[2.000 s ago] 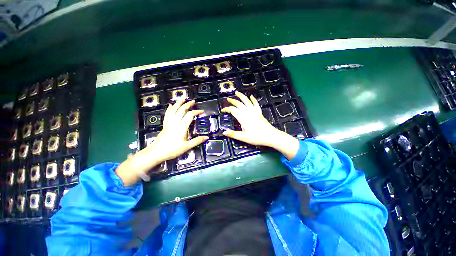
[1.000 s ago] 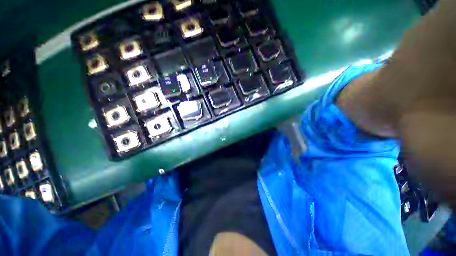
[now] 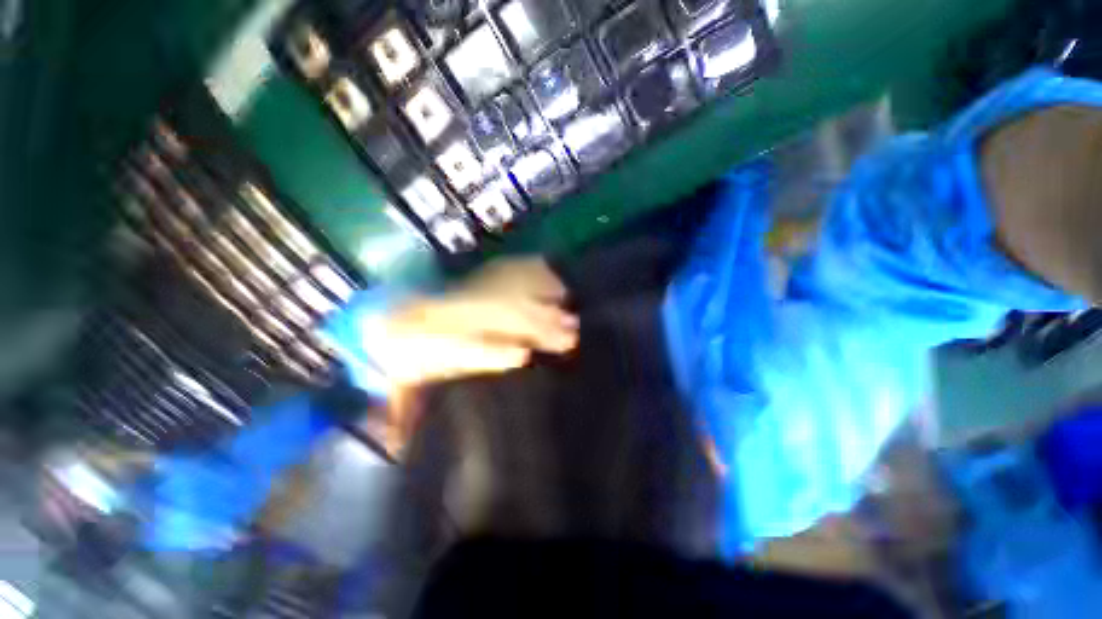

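The picture is strongly blurred and tilted. The large black tray [image 3: 377, 143] is at the top, cut off by the edge. Watches with pale backs [image 3: 425, 113] lie in its left pockets, and dark, shiny watches or pockets [image 3: 659, 91] are on its right. My left hand [image 3: 496, 324] is below the tray, over the dark area of my lap, with its fingers bent; blur hides whether it holds anything. Of my right arm only the blue sleeve and bare wrist [image 3: 1049, 194] show at the right edge; the hand itself is out of the picture.
The side tray at the left [image 3: 181, 284] shows as streaks of pale watches. The green bench [image 3: 296, 163] lies between the trays. A blurred blue shape [image 3: 224, 466], perhaps a person's sleeve, is at the lower left. More blue cloth [image 3: 1027, 520] is at the lower right.
The view has swung and tilted, and the tray has shifted up in it. Both hands have left the tray. My left hand has come into view over my lap; my right hand has gone out of the picture.
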